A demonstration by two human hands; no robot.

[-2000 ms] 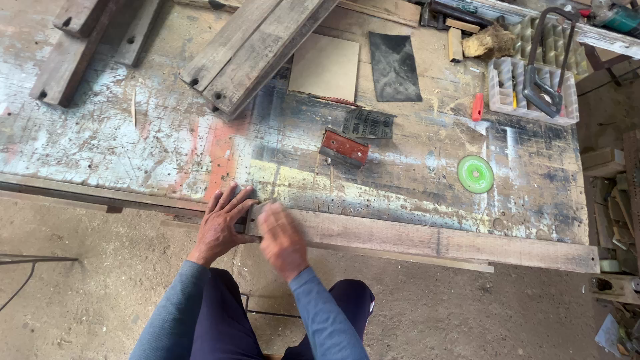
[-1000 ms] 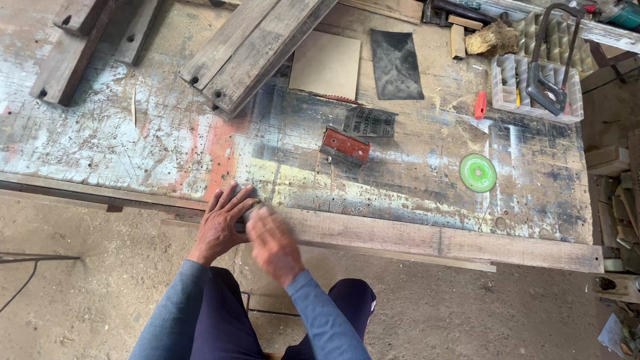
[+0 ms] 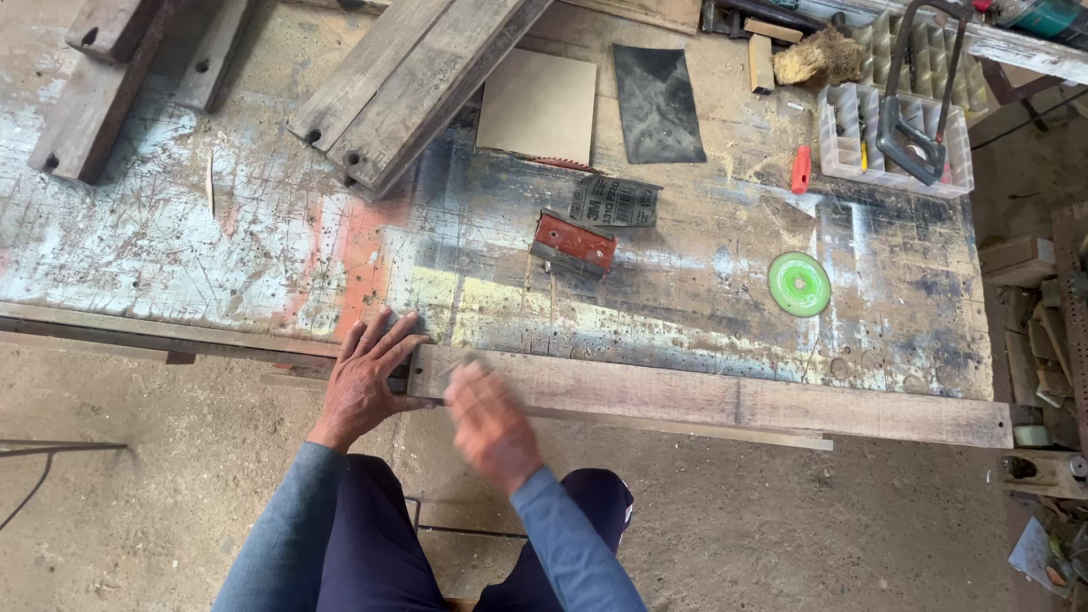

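A long wooden board (image 3: pixel 646 389) with a hole near each end lies along the workbench's front edge. My left hand (image 3: pixel 365 374) rests with fingers spread at the board's left end, on the bench edge. Over the board near that end is my right hand (image 3: pixel 491 416), blurred by motion, its fingers curled; whatever is under them is hidden. Behind the board sit a red-topped block (image 3: pixel 575 245) and a piece of printed sandpaper (image 3: pixel 615 201). A dark abrasive sheet (image 3: pixel 660 104) and a tan square sheet (image 3: pixel 539 106) lie farther back.
Weathered boards (image 3: pixel 416 85) are stacked at the back left. A green disc (image 3: pixel 799 284) lies on the right. Beyond it are a red-handled tool (image 3: pixel 801 170), a plastic compartment box (image 3: pixel 956 174) and a hacksaw (image 3: pixel 888 127) resting on the box.
My right hand has moved right along the board, away from my left hand. My left hand stays at the board's left end.
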